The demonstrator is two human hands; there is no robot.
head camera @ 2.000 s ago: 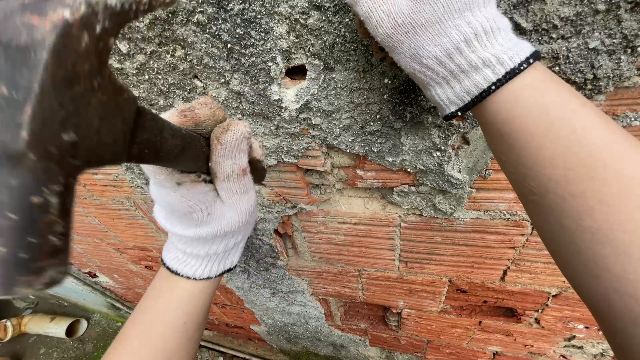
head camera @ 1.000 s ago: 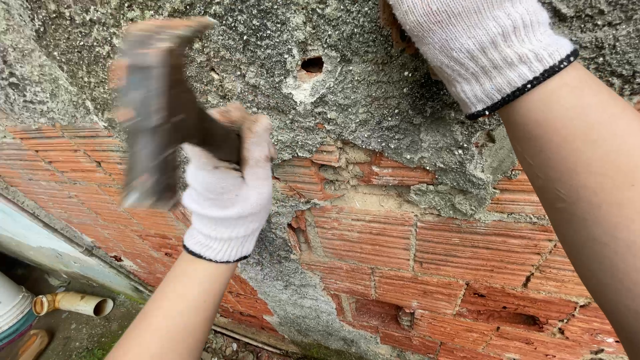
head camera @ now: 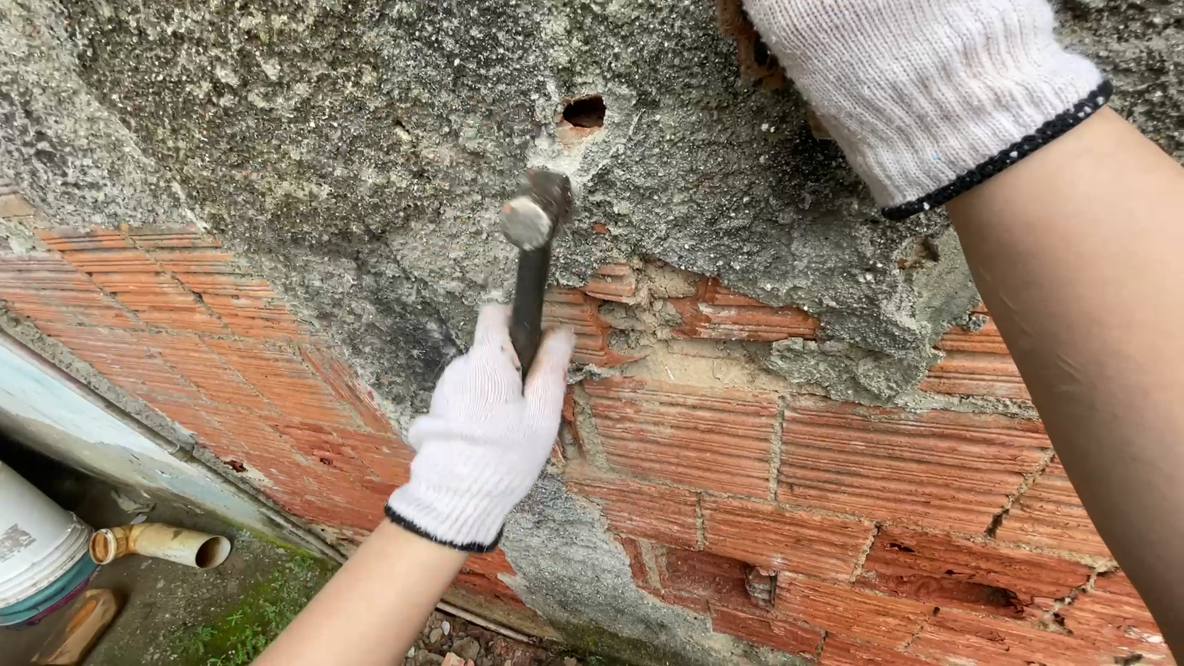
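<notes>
My left hand point(head camera: 490, 425), in a white knit glove with a black cuff edge, grips the handle of a hammer point(head camera: 536, 217). The slightly blurred metal head is close to the rough grey mortar render point(head camera: 370, 139), just below a small hole point(head camera: 584, 112) that shows broken brick. My right hand point(head camera: 916, 83), gloved the same way, is at the upper right against the wall; its fingers are cut off by the top edge. Beside it shows a broken reddish-brown edge point(head camera: 745, 42). Below the ragged render lies exposed hollow clay brick point(head camera: 684, 435) with mortar joints.
At the lower left are stacked plastic buckets point(head camera: 32, 555), a short brownish pipe elbow point(head camera: 166, 544) and a piece of wood point(head camera: 83, 629) on mossy ground point(head camera: 250, 610). A pale blue ledge point(head camera: 139, 462) runs along the wall's foot. Rubble point(head camera: 472, 643) lies at the bottom.
The hammer, before raised large and close to the camera at the left, is now near the render below the hole. My left hand has stayed closed around its handle.
</notes>
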